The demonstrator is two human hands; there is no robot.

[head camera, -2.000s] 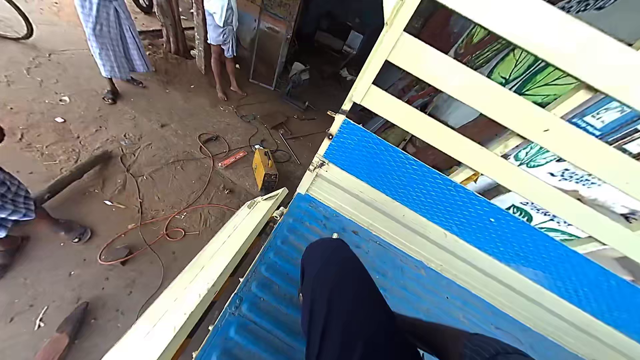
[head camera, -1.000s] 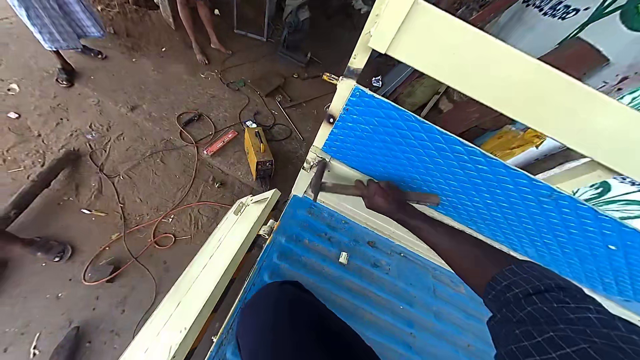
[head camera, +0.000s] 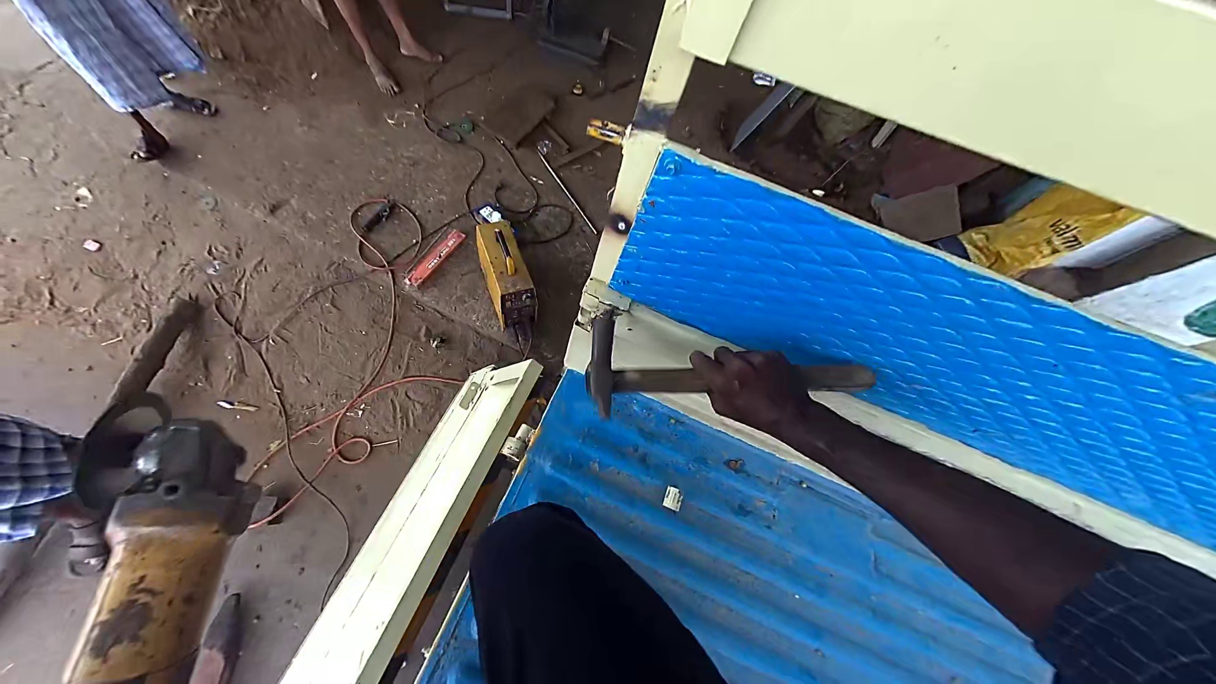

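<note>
My right hand [head camera: 760,389] grips the wooden handle of a hammer [head camera: 600,366]. The hammer's head is at a metal bracket [head camera: 600,300] on the cream corner post, by the edge of the ribbed blue truck bed floor [head camera: 779,570]. Behind the handle stands the blue patterned side panel [head camera: 912,351]. My left hand is out of sight. An angle grinder [head camera: 157,570] with a worn yellow body and a disc guard rises large at the lower left; whatever holds it is hidden.
A cream tailgate panel [head camera: 418,532] hangs outward beside the bed. On the dirt ground lie a yellow welding machine [head camera: 506,271], a red box [head camera: 435,258] and tangled cables [head camera: 388,332]. A person's bare feet [head camera: 385,76], another's sandal [head camera: 150,144] and a checked garment [head camera: 33,470] show around.
My right hand and the hammer came into view between the first two frames and stay near the bracket. The angle grinder has appeared at the lower left. The view has shifted closer.
</note>
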